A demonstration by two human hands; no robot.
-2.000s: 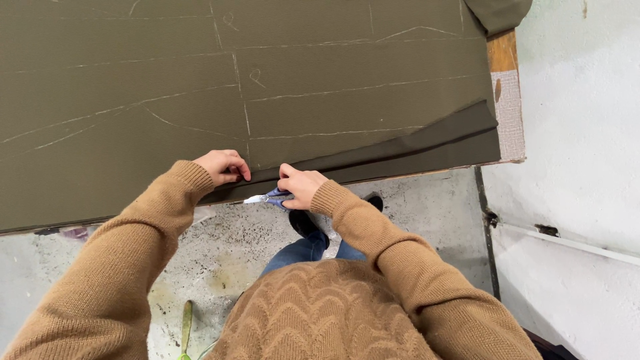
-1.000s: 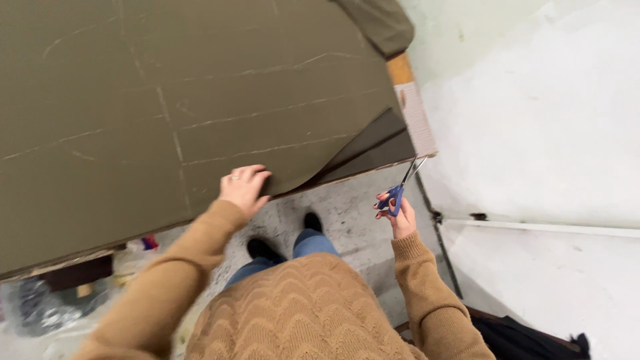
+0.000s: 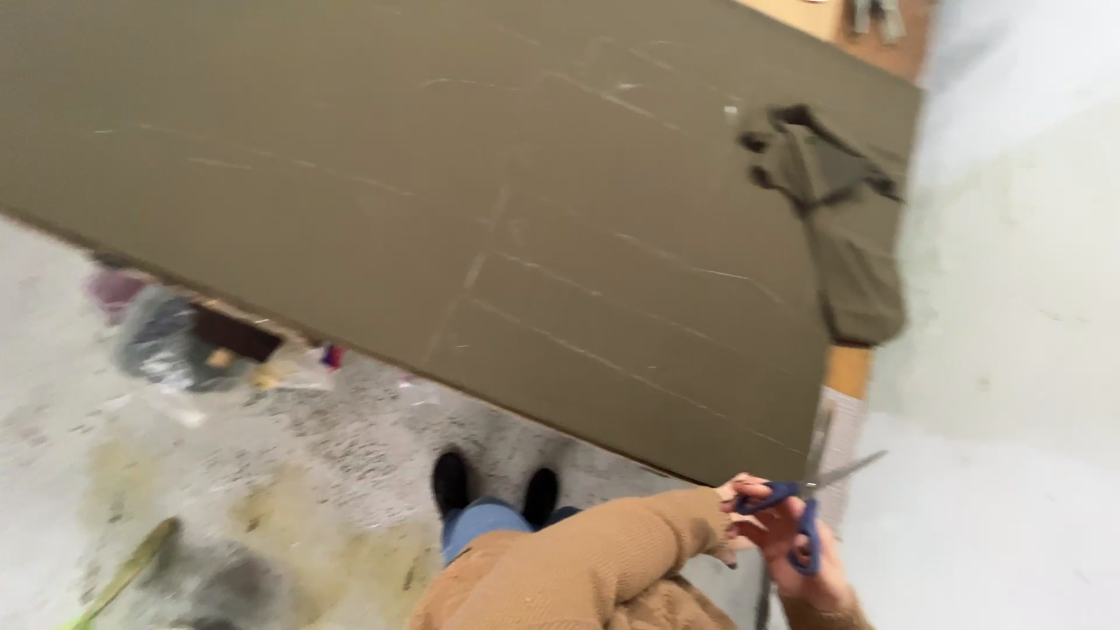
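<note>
Blue-handled scissors [image 3: 809,490] with their blades spread apart are in my right hand [image 3: 801,560], beyond the near right corner of the table. My left hand [image 3: 735,516] is close beside it, at the corner of the cloth and by one handle loop; it is partly hidden by the sleeve, and whether it grips anything is unclear. Olive-brown cloth [image 3: 560,219] with chalk lines lies flat over the table. A crumpled piece of the same-coloured cloth [image 3: 849,254] rests at the right end.
Plastic bags [image 3: 175,341] and other items are under the near table edge. A green-handled object [image 3: 131,569] lies on the stained floor at lower left. A pale wall [image 3: 1015,350] stands at right. Metal tools [image 3: 875,17] are at the table's far right.
My left hand has moved right along the table edge to beside my right hand. The fold of cloth at the near right edge now lies flat. The scissors' blades are wider apart. The view has turned.
</note>
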